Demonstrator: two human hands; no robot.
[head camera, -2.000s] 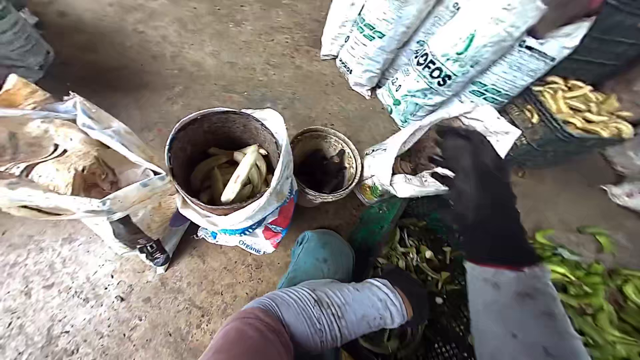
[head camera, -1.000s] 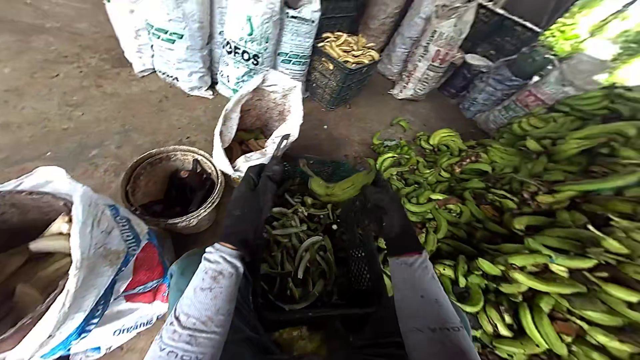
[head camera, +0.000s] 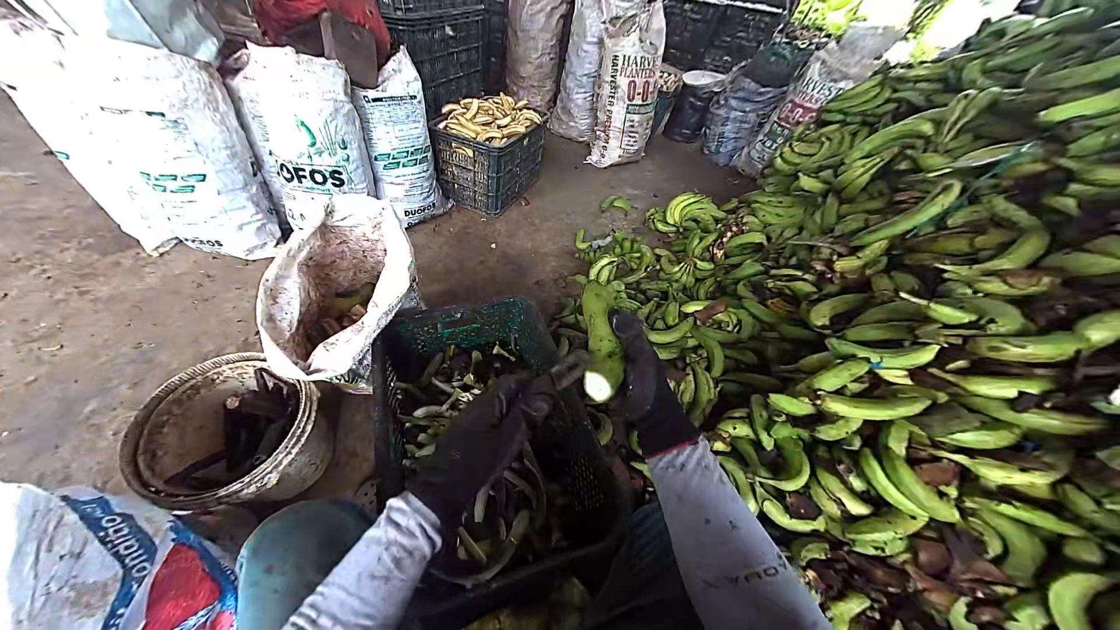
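Observation:
My right hand (head camera: 647, 381), in a black glove, grips a green plantain (head camera: 602, 328) whose lower end is cut and shows pale flesh. Close to that cut end is a short blade (head camera: 569, 371), held in my black-gloved left hand (head camera: 477, 437); its handle is hidden in the fist. Both hands are over a dark plastic crate (head camera: 507, 325) between my knees, which holds green peel strips (head camera: 503, 525). A large heap of green plantains (head camera: 884, 407) lies to the right.
An open white sack (head camera: 398, 262) stands beyond the crate, beside a dirty bucket (head camera: 319, 437) with dark objects inside. Full white sacks (head camera: 302, 131) line the back left. Peeled plantains fill another crate (head camera: 490, 175). A printed sack (head camera: 96, 560) is at the lower left.
The plantain, held level between both hands a second ago, is now upright in my right hand, with one end cut. The blade in my left hand is beside it. The view has swung right.

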